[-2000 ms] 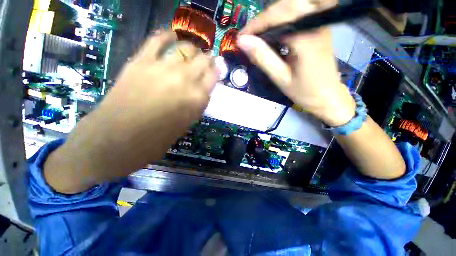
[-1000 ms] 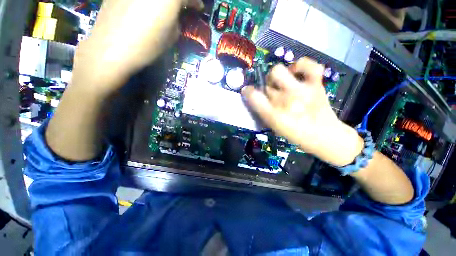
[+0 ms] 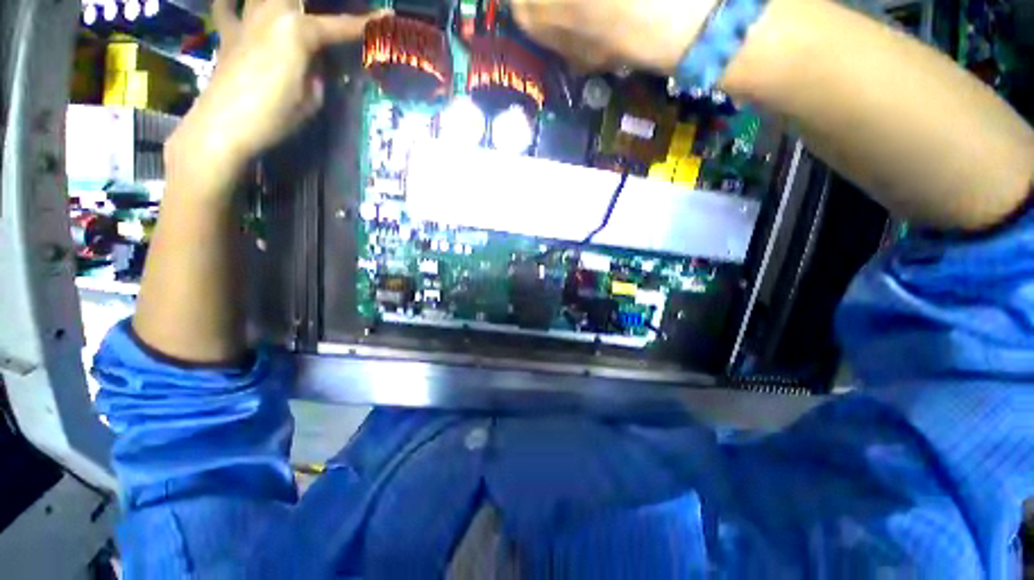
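Note:
A green power supply board (image 3: 454,297) sits in its black carrier (image 3: 680,349) in front of me. Two orange-red toroidal inductors (image 3: 506,70) stand near its upper left, with two round pale capacitors (image 3: 513,130) below them. A long silver heat sink (image 3: 499,193) crosses the board, with a black lead wire (image 3: 612,210) over it. My left hand (image 3: 261,85) is at the upper left, one finger pointing to the left inductor; I see nothing held. My right hand (image 3: 612,28) is at the top edge, partly cut off, and its fingertips and any held tool cannot be made out.
A transformer (image 3: 637,127) and yellow boxes (image 3: 678,159) stand on the board's upper right. A metal rail (image 3: 454,382) runs along the near edge. Another board with a finned heat sink (image 3: 147,142) and yellow part (image 3: 125,74) lies at the left. A chain (image 3: 777,385) shows at lower right.
The view has turned and the board now lies nearly level. My right hand has moved up from the board's middle to the top edge, uncovering the transformer. My left hand's fingers have come into view.

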